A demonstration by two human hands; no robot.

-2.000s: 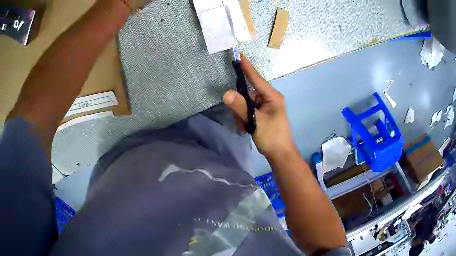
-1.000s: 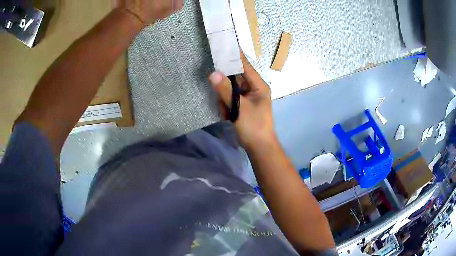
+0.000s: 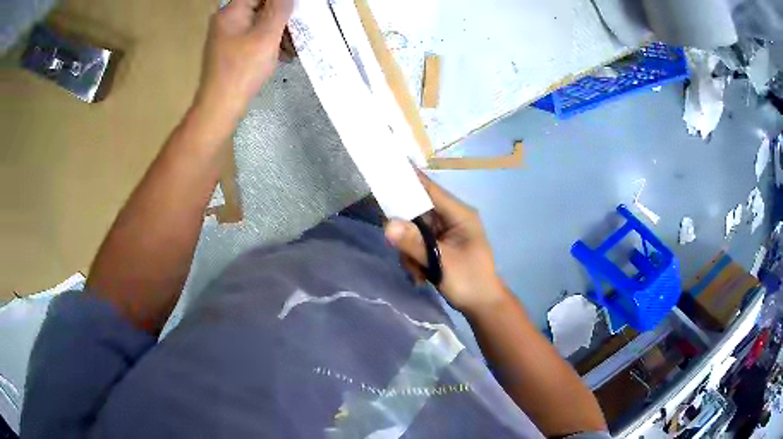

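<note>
A long white pattern strip [image 3: 356, 141] runs slantwise from the top centre down to my right hand. My left hand [image 3: 245, 47] is at the strip's upper end with its fingers closed on it; the fingertips are partly cut off by the top edge. My right hand [image 3: 455, 249] is closed on the black handles of the shears [image 3: 428, 250] at the strip's lower end. The shear blades are hidden by the strip. A second narrow white piece [image 3: 378, 94] and a tan card strip [image 3: 399, 103] lie along the strip's right side.
A metal block [image 3: 70, 63] sits on a big brown card [image 3: 94, 154] at left. A small tan offcut [image 3: 431, 81] lies on the table [image 3: 489, 69]. Another tan strip [image 3: 481, 161] shows past the table edge. A blue basket [image 3: 601, 81], a blue stool [image 3: 635, 274] and paper scraps are at right.
The white strip now reaches further down and lies over the shears' blades. My left hand has come into fuller view at the strip's upper end. My right hand is lower and further right than one second ago.
</note>
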